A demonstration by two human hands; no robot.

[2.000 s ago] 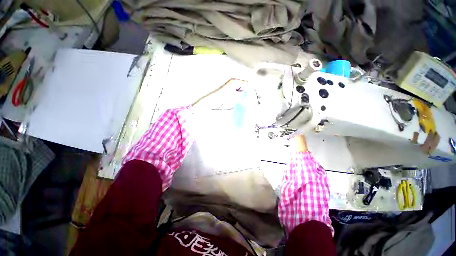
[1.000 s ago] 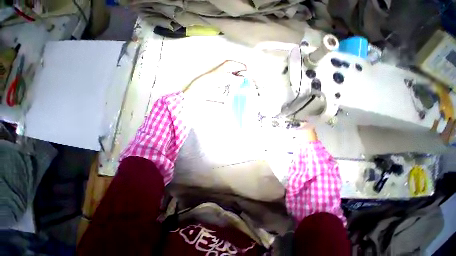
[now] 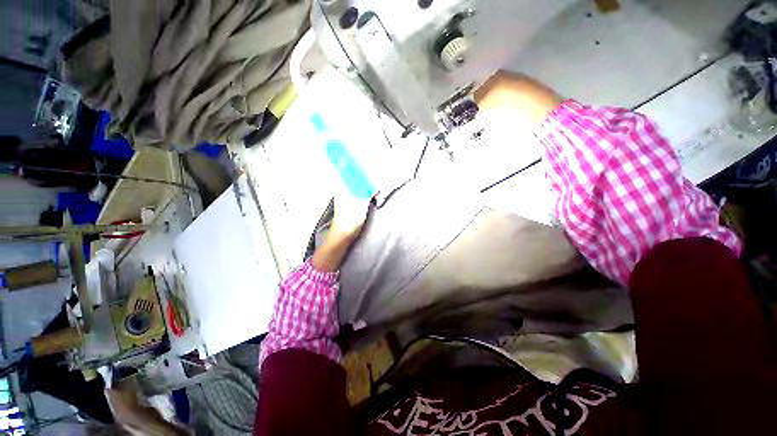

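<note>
A grey-brown cloth panel (image 3: 503,247) lies on the white machine bed and hangs over its front edge towards my lap; it is washed out near the needle. My left hand (image 3: 348,220) is at the cloth's left edge, partly overexposed, with fingertips on or at the edge. My right hand (image 3: 515,95) is beside the presser foot (image 3: 460,111), its fingers partly hidden by glare and the machine head; I cannot tell whether it grips cloth. The sewing machine head (image 3: 383,60) is above. A light-blue strip (image 3: 348,167) shows beyond my left hand.
A heap of grey-brown cloth (image 3: 196,68) lies behind the bed, by a yellow-and-black tool (image 3: 274,111). A white board (image 3: 223,268) is at left, with red-handled scissors (image 3: 175,315) beyond. A person's hand (image 3: 141,409) shows at bottom left. Black parts (image 3: 756,68) lie at far right.
The view has turned and tilted. My left hand has come back from beyond the blue strip to the cloth's left edge, nearer my body. My right hand remains beside the presser foot.
</note>
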